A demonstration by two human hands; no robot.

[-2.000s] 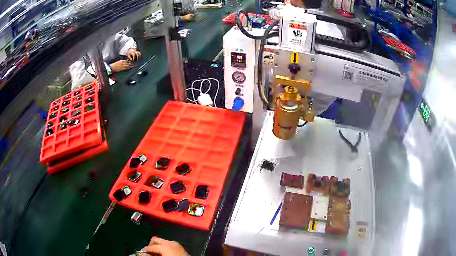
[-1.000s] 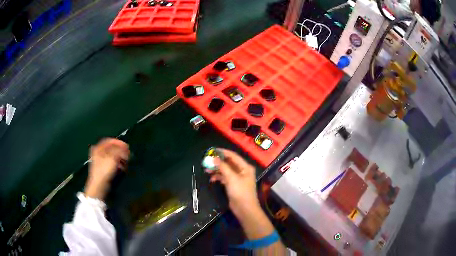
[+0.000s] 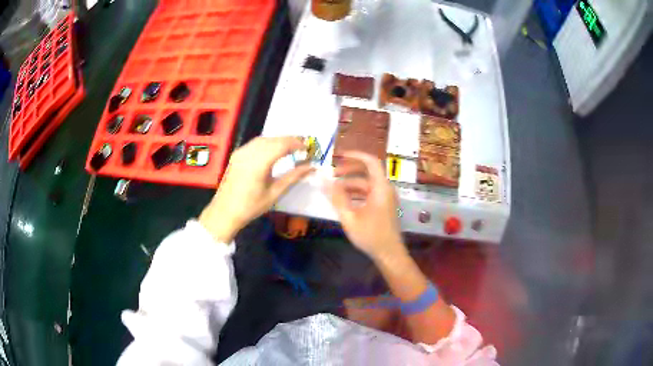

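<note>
My left hand (image 3: 247, 179) holds a watch case (image 3: 309, 149) between thumb and fingers, over the front left of the white machine bed (image 3: 286, 107). Yellow-gold and pale parts of the case show. My right hand (image 3: 365, 204), with a blue wrist strap, is just right of it, in front of the brown plate (image 3: 363, 132). Its fingers are bent and blurred; I cannot tell whether they hold anything. Brown holding fixtures (image 3: 439, 146) lie right of the plate.
A large orange-red tray (image 3: 200, 43) with several watch parts stands left of the machine. Stacked trays (image 3: 50, 93) are farther left. Pliers (image 3: 460, 27) lie at the bed's rear right. A red button (image 3: 452, 225) is on the machine's front. The gold dispensing head (image 3: 331, 8) is at the top edge.
The view has swung right to the machine. The watch case has passed from my right hand to my left. Both hands have moved from over the green mat to the machine's front.
</note>
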